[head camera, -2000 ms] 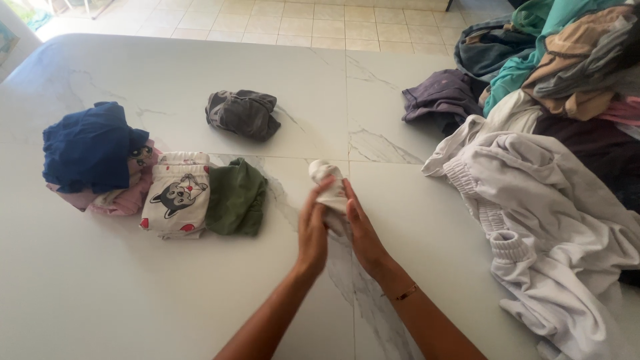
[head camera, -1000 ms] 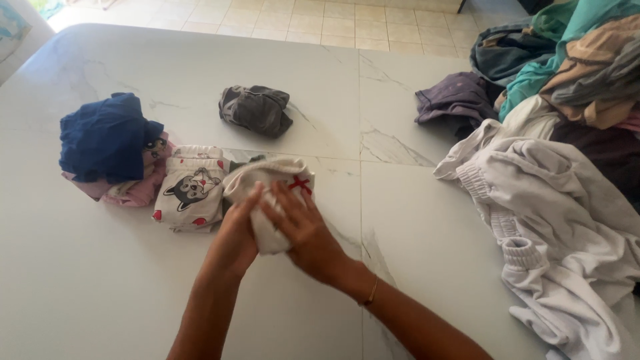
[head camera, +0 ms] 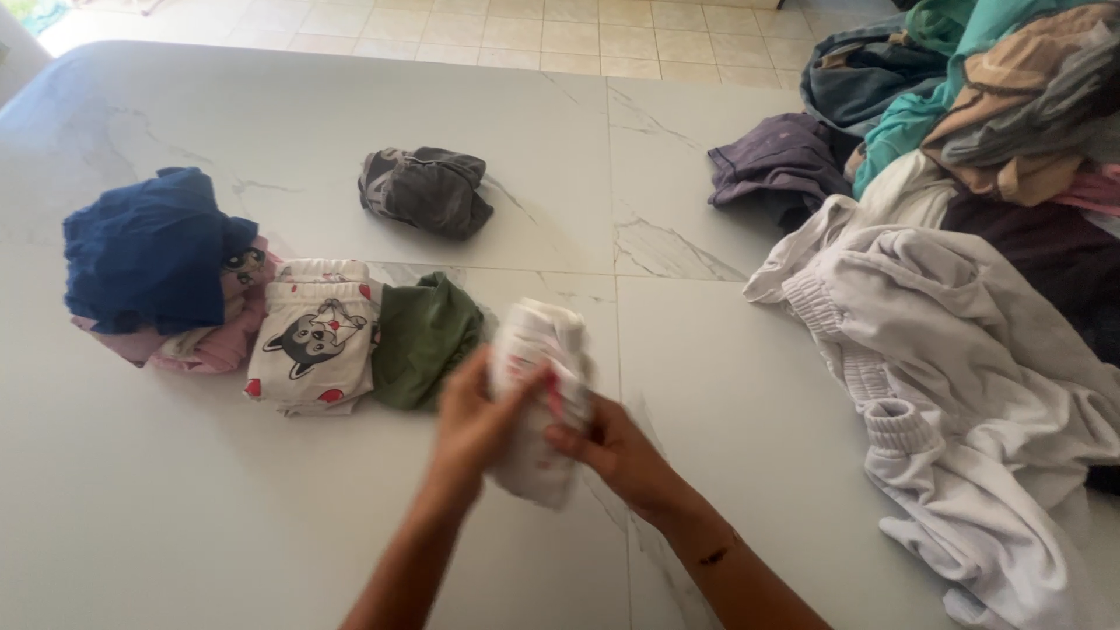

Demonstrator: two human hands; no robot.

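A white cloth garment with red print (head camera: 542, 402), bundled and blurred, is held between my two hands above the table. My left hand (head camera: 477, 416) grips its left side, and my right hand (head camera: 612, 446) grips its lower right side. Just left of them lies a folded dark green garment (head camera: 424, 341). It touches folded white shorts with a husky print and red hearts (head camera: 319, 346). Beside the shorts, a bundled blue garment (head camera: 144, 254) rests on folded pink cloth (head camera: 210, 346). Farther back lies a rolled dark grey garment (head camera: 429, 192).
The marble-patterned table (head camera: 525, 236) carries a large heap at the right. Grey-white sweatpants with elastic cuffs (head camera: 945, 324) lie at its front, a purple garment (head camera: 774, 162) at its left edge, and teal cloth (head camera: 906, 122) behind. A tiled floor (head camera: 569, 39) shows past the table's far edge.
The white garment was over the green one a second ago; my hands have moved it right, uncovering the green garment. It is now in a narrower bundle with a different side showing.
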